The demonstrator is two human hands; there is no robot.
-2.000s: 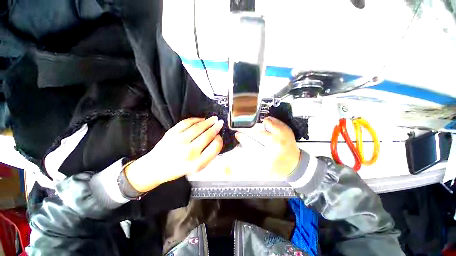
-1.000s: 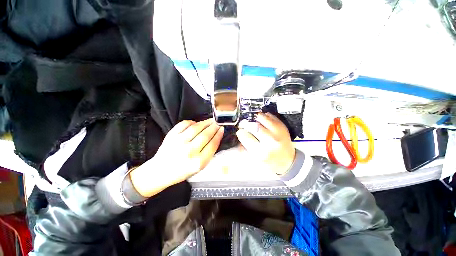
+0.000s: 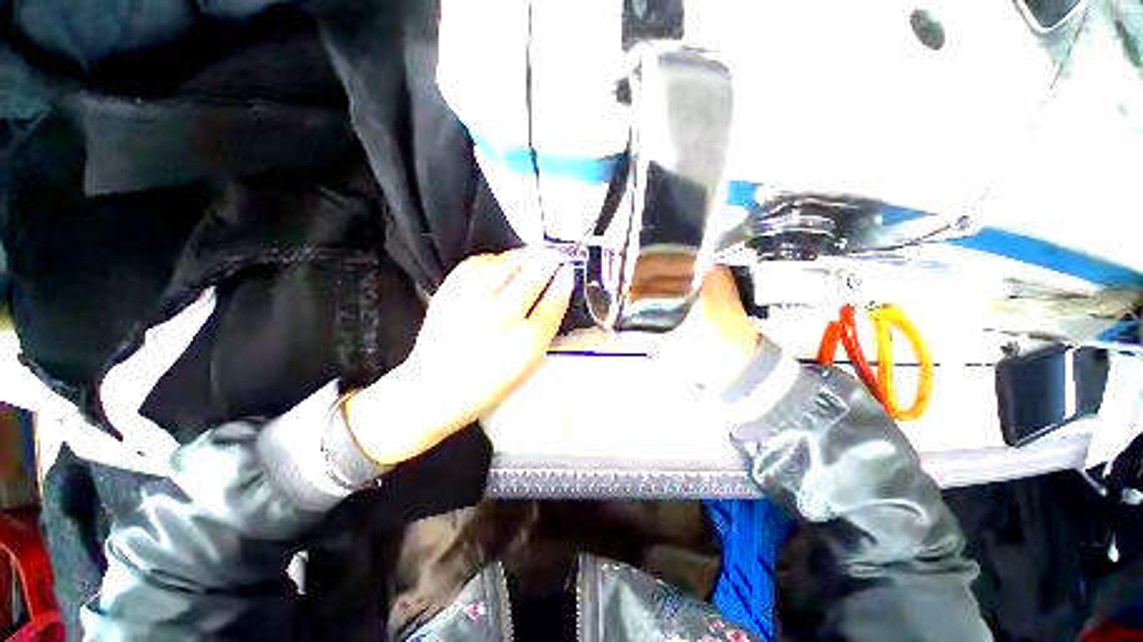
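Note:
A black garment point(image 3: 263, 339) lies in a large bulk left of the needle area and hangs over the table's front edge. My left hand point(image 3: 483, 345) lies on the garment just left of the presser foot area, its fingertips at the cloth. My right hand point(image 3: 711, 332) is right of the shiny metal face guard point(image 3: 683, 176), its fingers partly hidden behind it. A small bit of black cloth shows beyond my right fingers. The needle and the cloth under it are hidden by the guard and glare.
The white sewing machine head point(image 3: 827, 113) with a blue stripe spans the top. Scissors with red and orange-yellow handles point(image 3: 905, 364) lie right of my right hand. A smartphone point(image 3: 1038, 391) lies at the right table edge. A blue crate point(image 3: 748, 564) is below the table.
The machine and table have shifted right in view. My fingers are further up beside the face guard, my right fingers now partly behind it. Less black cloth shows right of the guard.

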